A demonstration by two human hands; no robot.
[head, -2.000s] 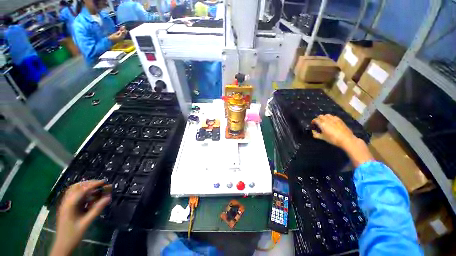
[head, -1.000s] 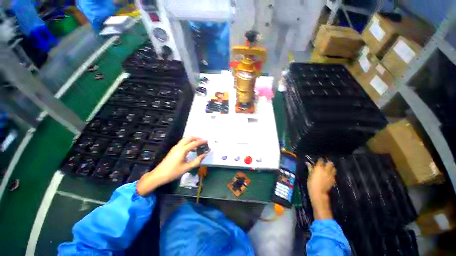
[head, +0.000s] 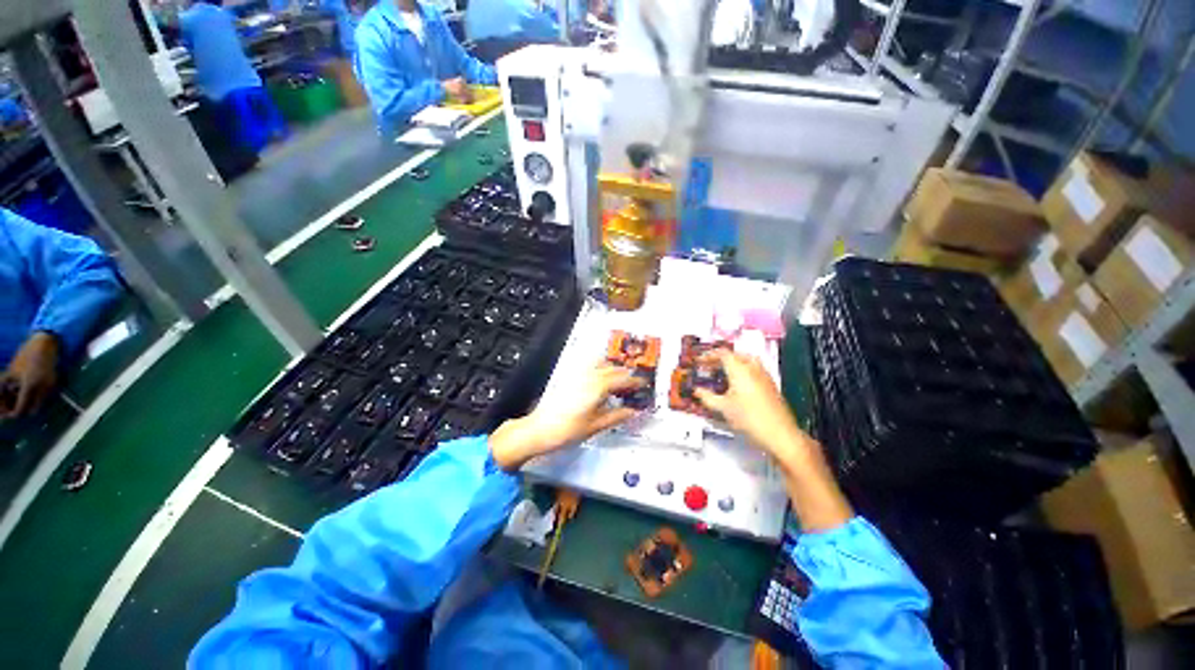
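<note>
Two orange-brown fixtures with dark centres sit on the white machine base, a left fixture and a right fixture. My left hand has its thumb and fingers around a small black part at the front of the left fixture. My right hand has its fingers around a dark part on the right fixture and partly hides it. The brass-gold press head stands behind the left fixture.
A filled blister tray lies left of the base, beside the green conveyor. Tall black tray stacks stand right. A spare fixture, orange-handled tool and partly covered handheld device lie in front. Another person's arm is far left.
My left hand has moved from the left tray side to the left fixture. My right hand has left the right tray stacks and reached the right fixture. The view has shifted.
</note>
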